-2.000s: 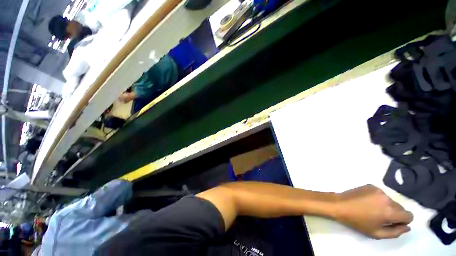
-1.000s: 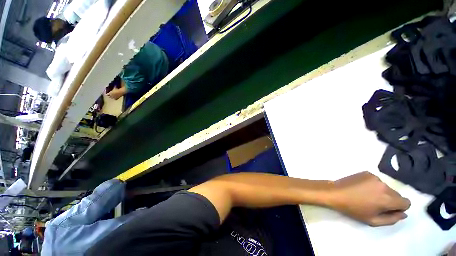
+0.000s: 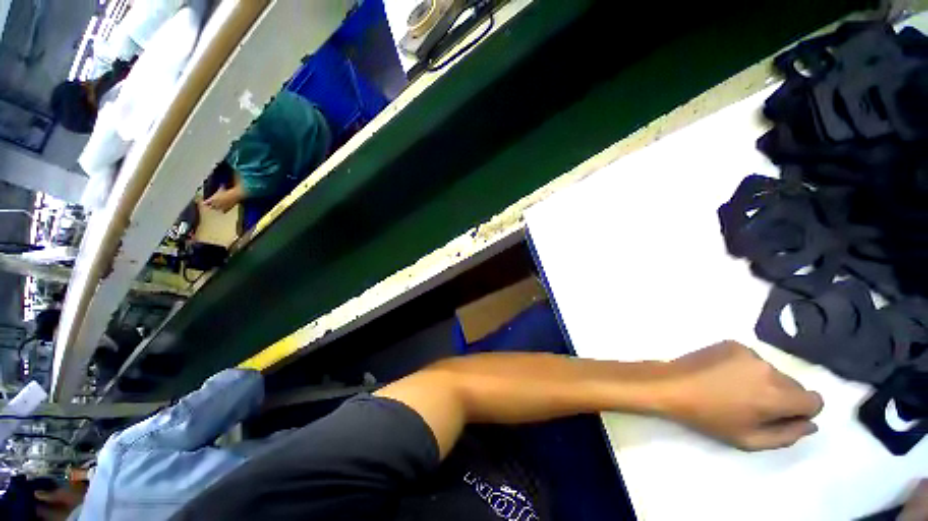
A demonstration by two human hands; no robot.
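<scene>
My left hand [image 3: 765,405] rests on the white tabletop [image 3: 651,265], seen from its back with the fingers curled; whether anything is under or in the fingers is hidden. A large heap of flat matte black die-cut covers [image 3: 814,315] with round and square cut-outs lies just beyond and to the right of it, not touching it. One cover with a cut-out [image 3: 895,412] lies at the heap's near edge. A sliver of my right hand [image 3: 918,506] shows at the bottom right corner, cut off by the edge, beside a dark thing too small to tell.
A dark green channel [image 3: 407,219] with worn cream edging runs past the table. Below the table's left edge are a brown carton [image 3: 499,310] and blue material. A person in denim [image 3: 168,438] is at the lower left; a person in a green sleeve [image 3: 280,148] works across the channel.
The view has shifted slightly, so heap and table sit further left. My left hand keeps nearly the same curled pose. A sliver of my right hand has come in at the bottom right corner.
</scene>
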